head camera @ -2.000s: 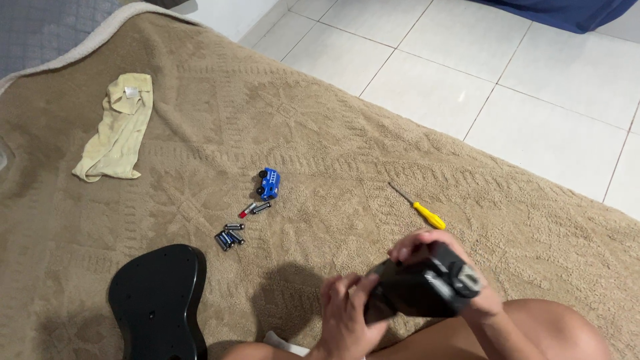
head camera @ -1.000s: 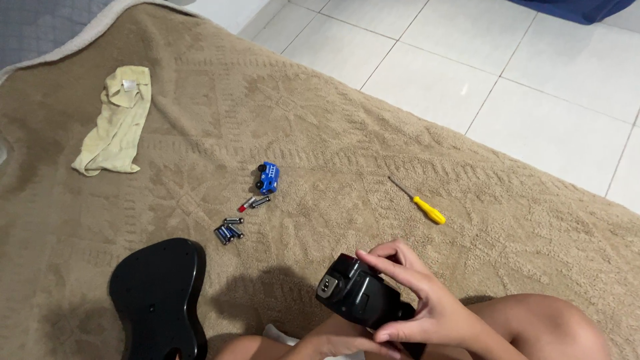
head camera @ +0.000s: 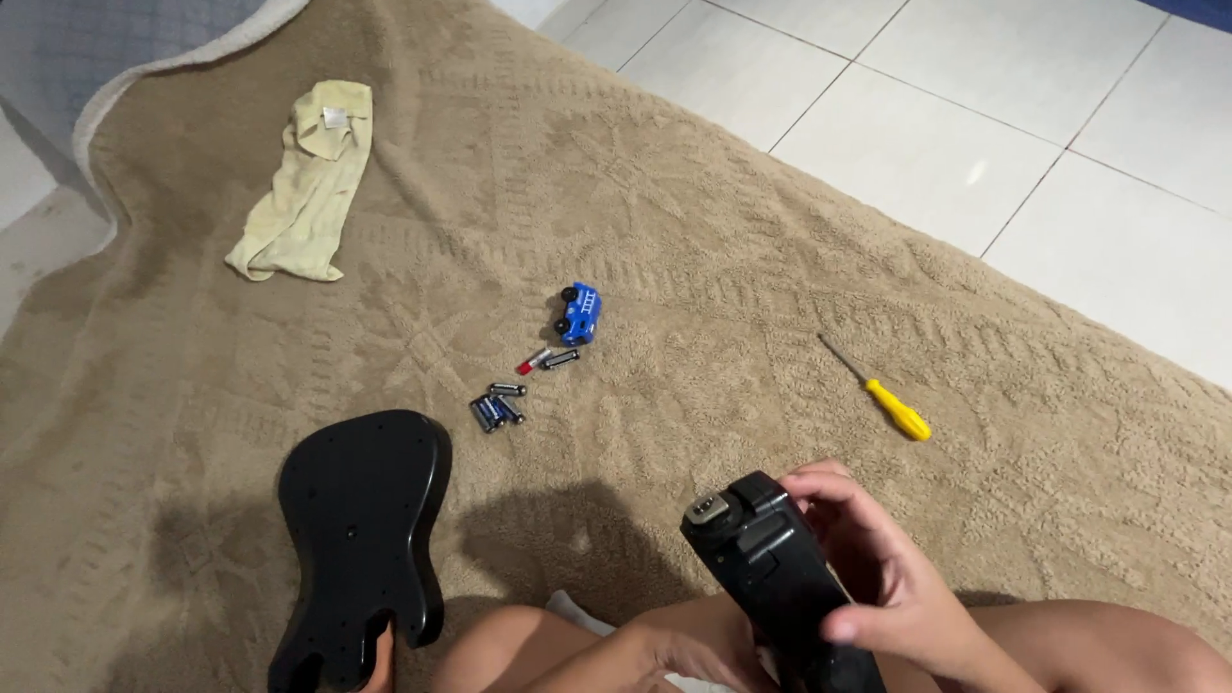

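A black camera flash unit (head camera: 784, 577), its metal hot-shoe foot toward the upper left, is held in front of my lap. My right hand (head camera: 881, 568) grips its right side, thumb on the near face and fingers behind the top. My left hand (head camera: 707, 640) is at its lower left side, with the fingers mostly hidden behind the unit. Up and left of the hands, several small cylindrical batteries (head camera: 499, 409) lie on the brown blanket (head camera: 674, 385), near a blue toy car (head camera: 579, 314) tipped on its side. A yellow-handled screwdriver (head camera: 897, 411) lies above and right of my right hand.
A black guitar-shaped body (head camera: 366, 520) lies face down at the lower left. A crumpled pale yellow cloth (head camera: 313, 192) with a white tag is at the upper left. Beyond the blanket's edge is a white tiled floor (head camera: 924, 125).
Two seconds ago the flash unit's foot pointed right; now it points to the upper left. My right hand has shifted its hold on it. The batteries, toy car and screwdriver stay put.
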